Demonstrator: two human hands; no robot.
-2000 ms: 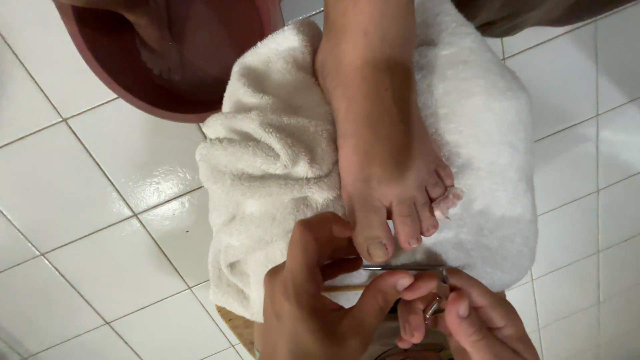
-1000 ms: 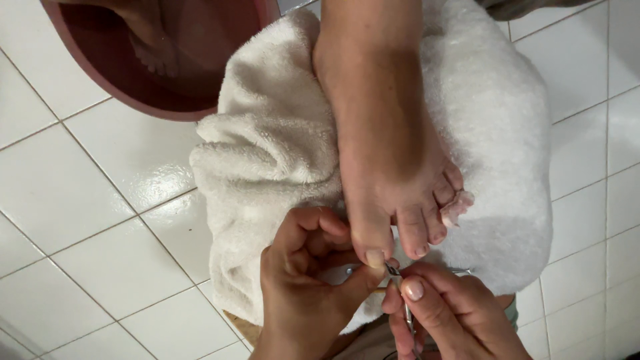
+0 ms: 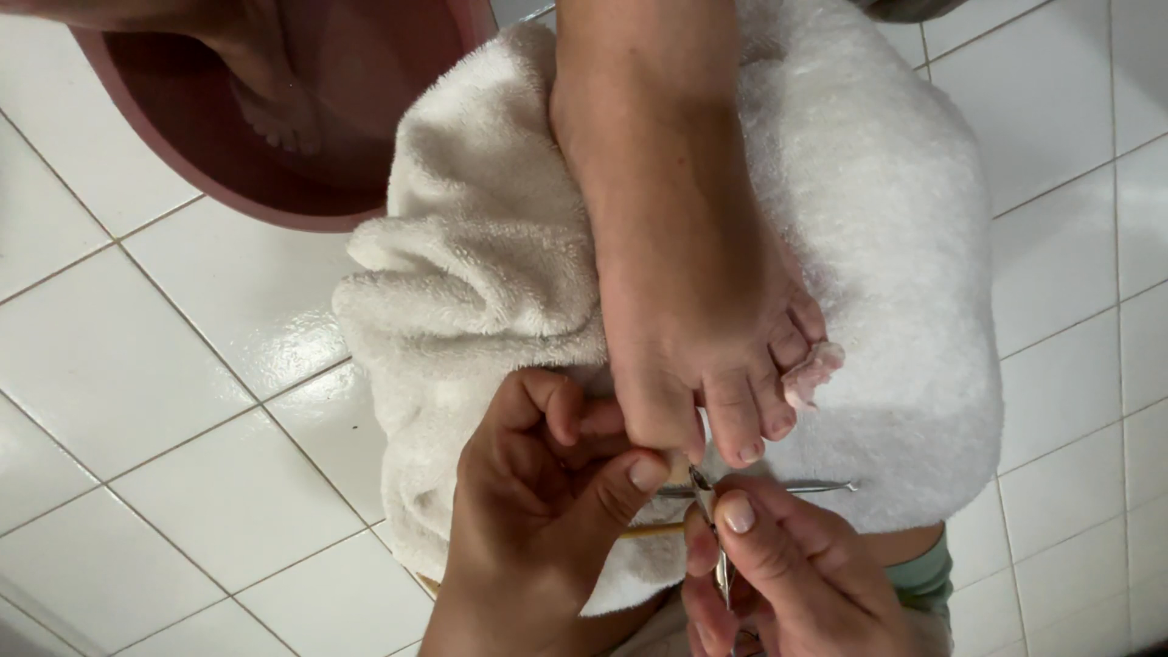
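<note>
A person's bare foot (image 3: 684, 246) rests on a white towel (image 3: 484, 228), toes pointing toward me. My left hand (image 3: 547, 511) touches the big toe, its thumb and fingers around the toe's tip and side. In my right hand (image 3: 794, 566) is a pair of metal cuticle nippers (image 3: 721, 561), jaws at the big toenail. A slim metal pedicure tool (image 3: 817, 486) lies crosswise behind the right fingers; whether a hand holds it is hidden. Below it, a thin yellowish stick (image 3: 652, 529) shows between my hands. A crumpled piece of pinkish-white material (image 3: 813, 372) sits by the smaller toes.
At the upper left, a dark red plastic basin (image 3: 301, 219) holds water and the other foot (image 3: 278, 109). White floor tiles (image 3: 119, 356) surround the towel. Green fabric (image 3: 922, 570) shows beyond my right hand.
Two seconds ago a slim metal tool was between my hands below the toe; since then the nippers' jaws have come up to the big toenail.
</note>
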